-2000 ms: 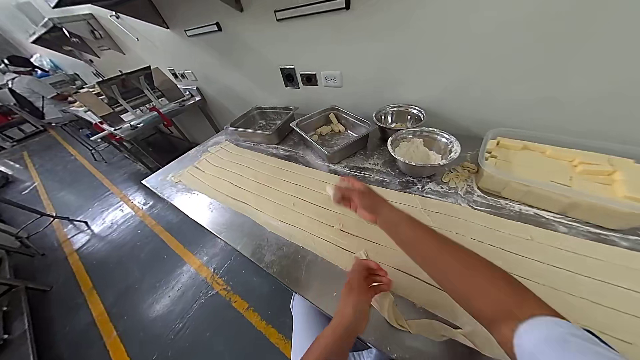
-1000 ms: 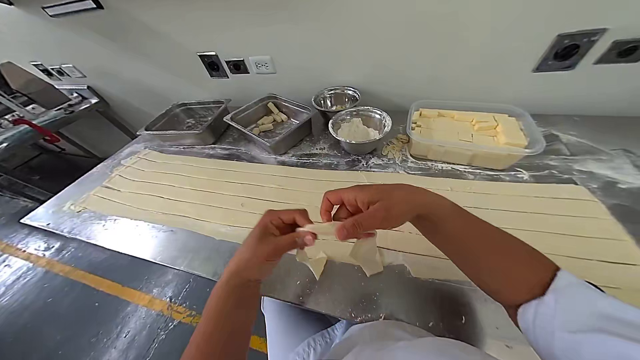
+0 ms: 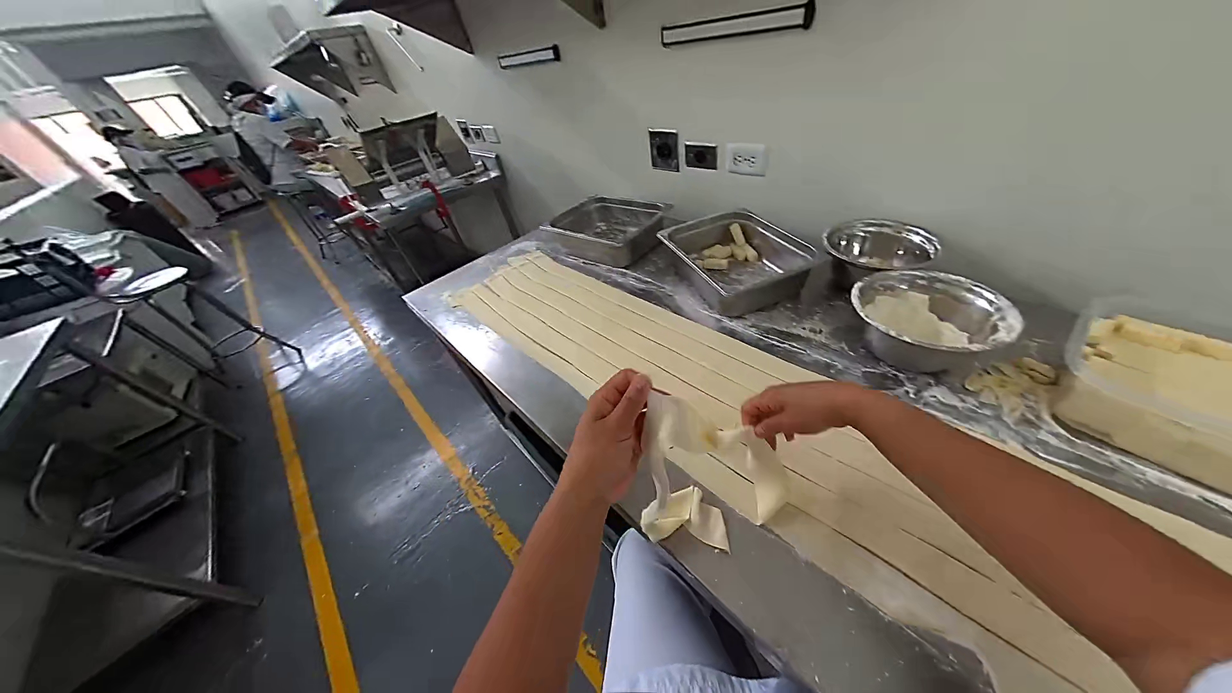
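Between both hands hangs a twisted strip of pale dough (image 3: pixel 685 423), raised over the steel worktable. My left hand (image 3: pixel 616 433) pinches its left end between thumb and fingers. The other part is held in the fingertips of my right hand (image 3: pixel 799 412), with a tail dangling below. Beneath, a folded piece of dough (image 3: pixel 685 518) hangs down or lies near the table's front edge; which, I cannot tell. A long rolled-out dough sheet (image 3: pixel 597 332), cut lengthwise into strips, covers much of the worktable and runs behind and under my hands.
Along the wall stand an empty steel pan (image 3: pixel 608 231), a steel pan with short pale sticks (image 3: pixel 736 260), a steel bowl (image 3: pixel 881 245), a bowl of flour (image 3: pixel 934 318) and a plastic tub of pale blocks (image 3: pixel 1155 385). Dough scraps (image 3: pixel 1011 380) lie beside the tub. Two people work far left.
My hands have moved apart, and the dough that was gathered between them a second ago now hangs stretched and twisted. The view has swung to the left.
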